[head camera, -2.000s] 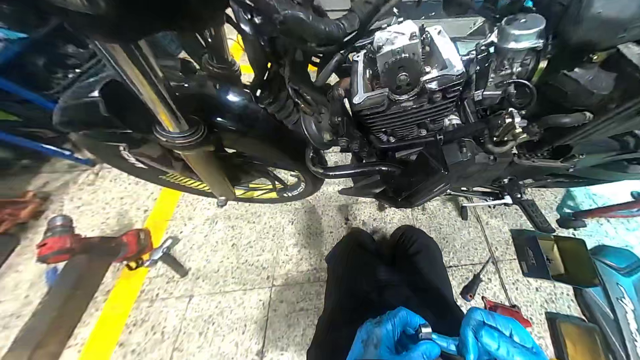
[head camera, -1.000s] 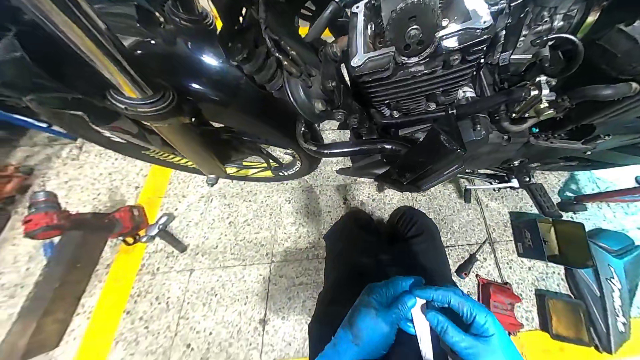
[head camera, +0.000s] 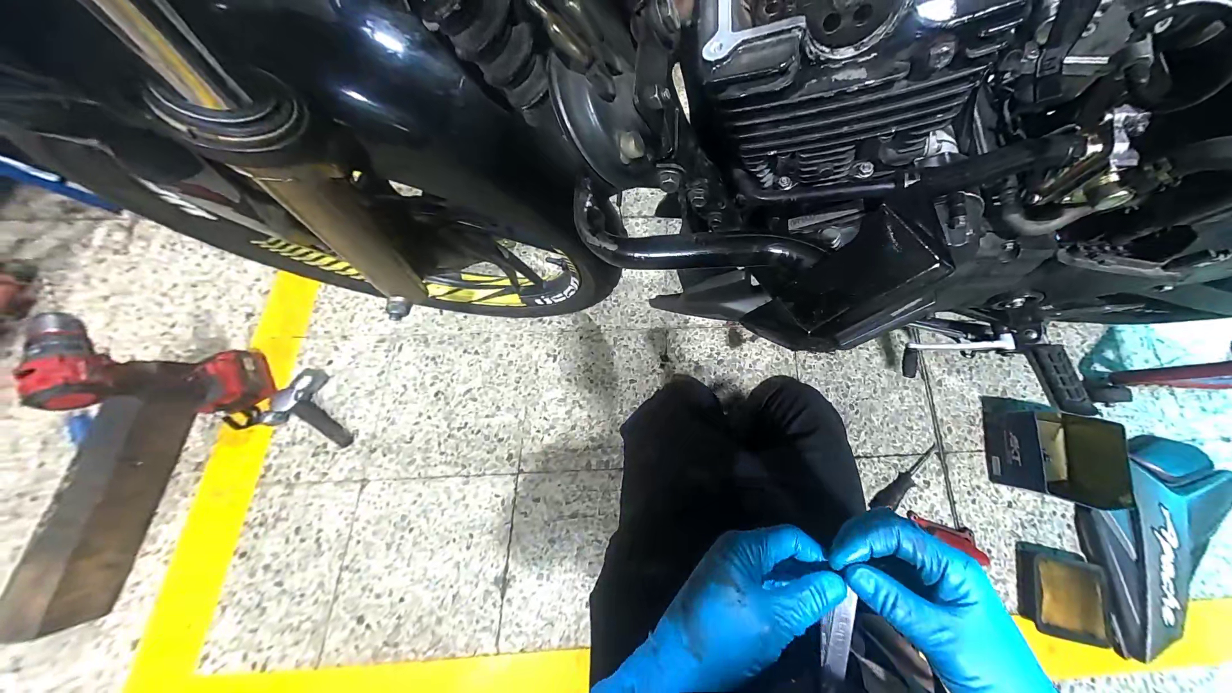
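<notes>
My left hand (head camera: pixel 751 602) and my right hand (head camera: pixel 929 587), both in blue gloves, meet over my lap at the bottom of the head view. Thumb and forefinger of each are pinched together, the fingertips nearly touching. Below them a thin, flat, pale strip (head camera: pixel 838 640) hangs down between the hands; its material is unclear, and which hand grips it cannot be told. Ahead stands a motorcycle with its finned engine cylinder (head camera: pixel 818 125) showing, a black exhaust pipe (head camera: pixel 703 252) curving below it.
On the tiled floor at left lie a red power tool (head camera: pixel 144 380) and a metal-headed tool (head camera: pixel 313 409) beside a brown bar (head camera: pixel 87 520). At right are a screwdriver (head camera: pixel 895 489), a red object (head camera: pixel 948 537), an open box (head camera: pixel 1059 452), a square tray-like part (head camera: pixel 1064 592) and a teal-and-black motorcycle panel (head camera: pixel 1155 549).
Both hands have come fingertip to fingertip above the pale strip, which a second ago showed between them. The view has shifted somewhat since two seconds ago.
</notes>
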